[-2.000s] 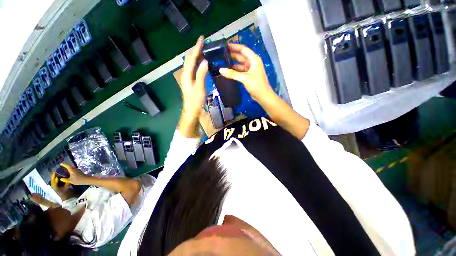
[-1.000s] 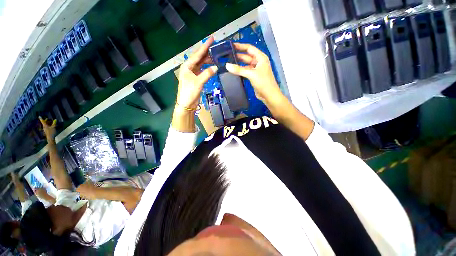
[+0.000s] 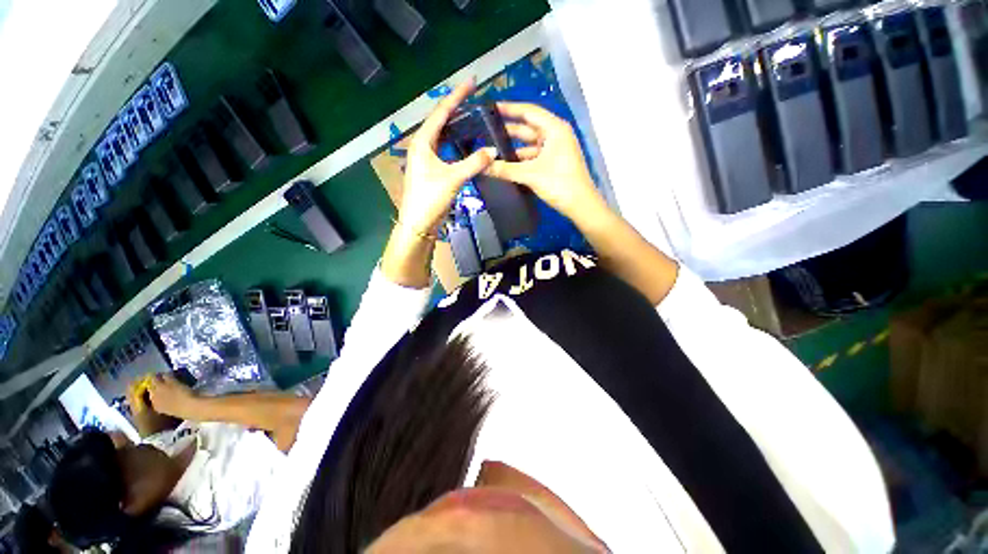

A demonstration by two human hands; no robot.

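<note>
A long grey-black device housing (image 3: 506,206) is held between both my hands over the blue work mat (image 3: 563,233), its dark end pointing away from me. My left hand (image 3: 436,173) grips the left side of the dark end with thumb and fingers. My right hand (image 3: 550,162) grips the right side, its thumb near my left thumb. Whether a small part is pinched between the thumbs cannot be told. Waiting housings (image 3: 472,240) stand on the mat just left of the held one.
A blister tray (image 3: 693,233) of upright housings is at right. A lone housing (image 3: 315,216) lies on the green bench beside a thin dark tool. Several grey housings (image 3: 290,325) stand at left. A neighbouring worker (image 3: 206,465) sits beyond a crinkly tray (image 3: 213,338). A conveyor carries dark housings.
The held housing has tilted and its dark end is now more covered by my fingers; both thumbs have come together over it. The neighbouring worker's arm has drawn back from the conveyor.
</note>
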